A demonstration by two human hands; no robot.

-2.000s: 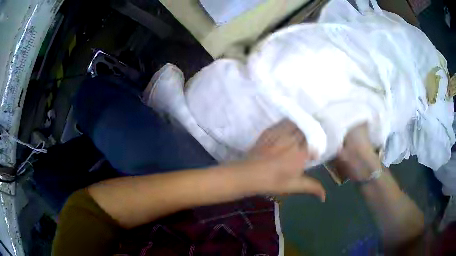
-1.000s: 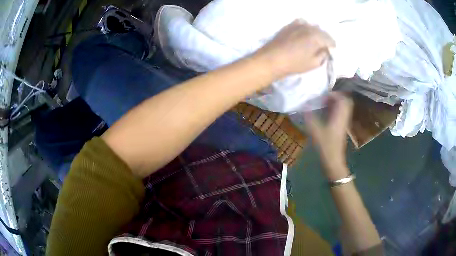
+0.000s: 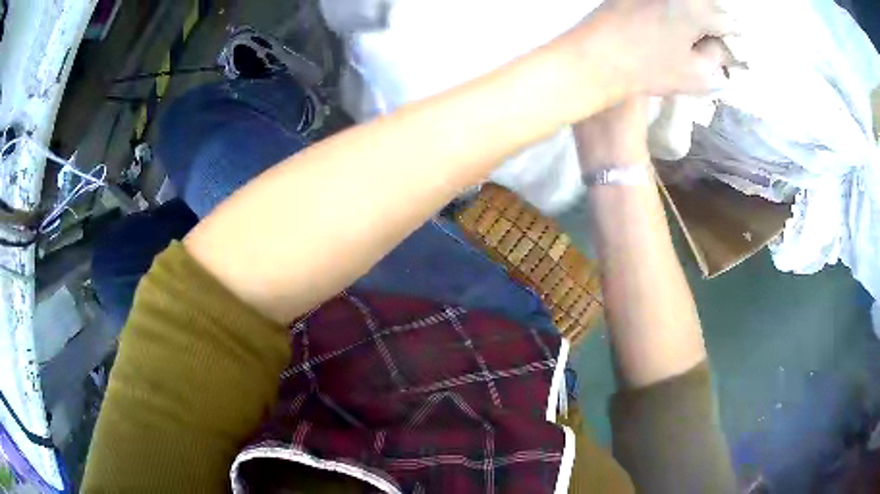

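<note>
A large heap of white cloth, strongly overexposed, lies across the top of the view, beyond my knees and to the right. My left hand reaches across from the left, with its fingers curled on the white cloth at the upper right. A small rolled fold of cloth hangs just below it. My right hand is under and behind my left hand. Its fingers are hidden by the left hand and the cloth.
A brown beaded seat cover shows beside my lap. A brown board or box flap stands under the heap, above the green floor. The white table edge curves down the far left, with thin white threads hanging at it.
My left hand has moved right and up over the cloth. My right hand, apart from the left a second ago, is now beneath it. The heap lies further up in view than at first.
</note>
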